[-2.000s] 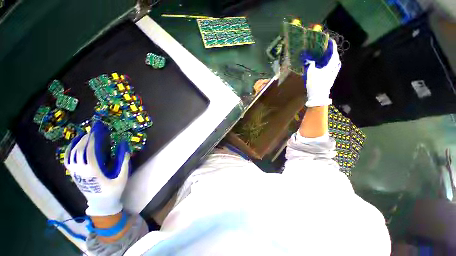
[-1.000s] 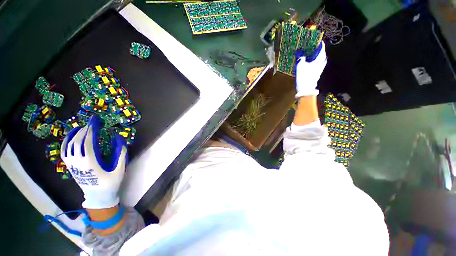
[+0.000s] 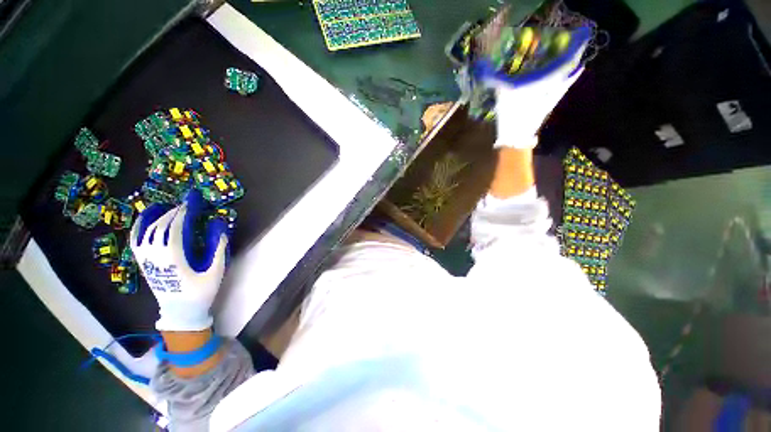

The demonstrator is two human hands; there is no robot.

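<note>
My right hand point(image 3: 537, 84), in a white glove with blue fingers, holds a blurred board strip point(image 3: 528, 49) with yellow parts near the top, over the small metal fixture point(image 3: 467, 51). My left hand point(image 3: 182, 261), gloved, with a blue wrist strap point(image 3: 189, 351), rests at the lower edge of a heap of small circuit boards point(image 3: 182, 156) in the black tray point(image 3: 283, 126). Its fingers are bent over the boards; whether it grips one is hidden. One single board point(image 3: 242, 81) lies apart, higher in the tray.
A green panel point(image 3: 368, 21) lies at the top. The scrap carton point(image 3: 482, 156) with thin waste sticks point(image 3: 441, 187) is below the bench edge. Full panels with yellow parts point(image 3: 592, 211) are at the right. Black bins point(image 3: 676, 93) stand at the upper right. A white sheet point(image 3: 359, 143) borders the tray.
My right hand has moved up and turned; the strip's yellow parts now face the camera instead of its green side. My left hand stays at the heap, with slightly shifted fingers.
</note>
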